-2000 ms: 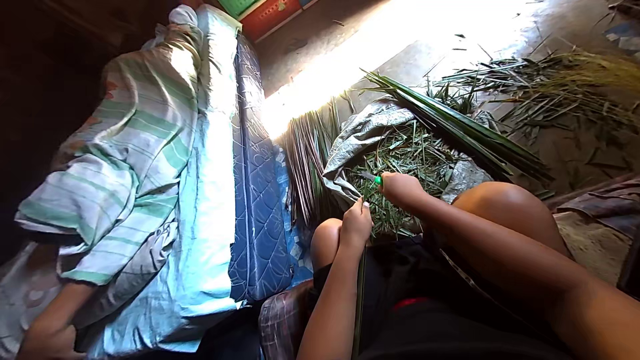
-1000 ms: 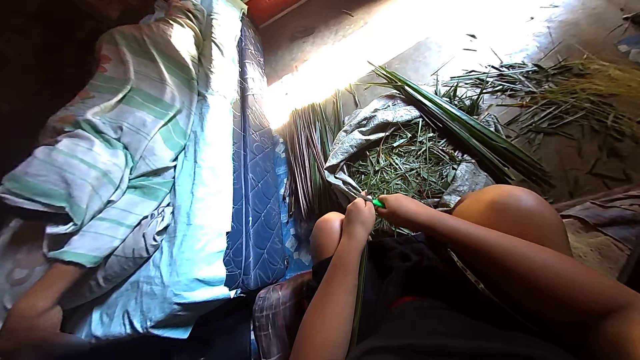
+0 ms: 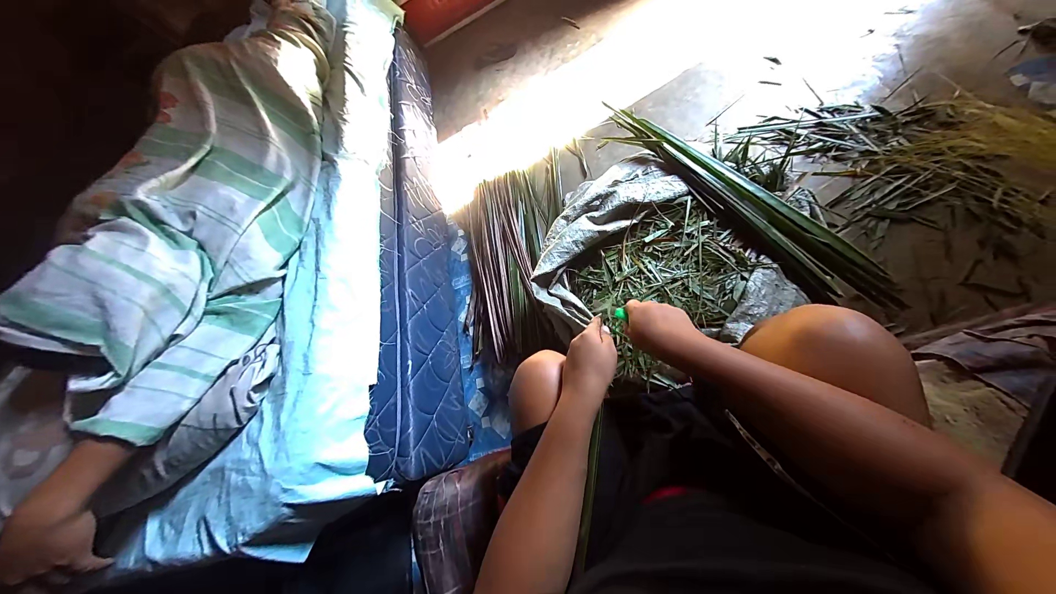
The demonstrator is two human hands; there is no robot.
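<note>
My left hand (image 3: 590, 359) is closed on one end of a long green leaf strip (image 3: 590, 487), which runs down beside my left forearm over my lap. Close to its right, my right hand (image 3: 660, 330) grips a small tool with a green handle (image 3: 620, 313), likely a knife; its blade cannot be made out now. Both hands are above the near edge of an open woven sack (image 3: 619, 194) that holds cut leaf pieces (image 3: 668, 260). A bundle of long green leaves (image 3: 759, 206) lies across the sack's right rim.
Another bundle of long leaves (image 3: 507, 256) lies between the sack and a blue mattress (image 3: 421, 330). On the bed is a person under a striped blanket (image 3: 239, 173), one hand (image 3: 54, 528) showing at lower left. Leaf scraps (image 3: 932, 165) litter the floor at right.
A second ago my hands were together at the tool; now my right hand is a little apart from my left. Two seconds ago they were also apart, with the blade showing.
</note>
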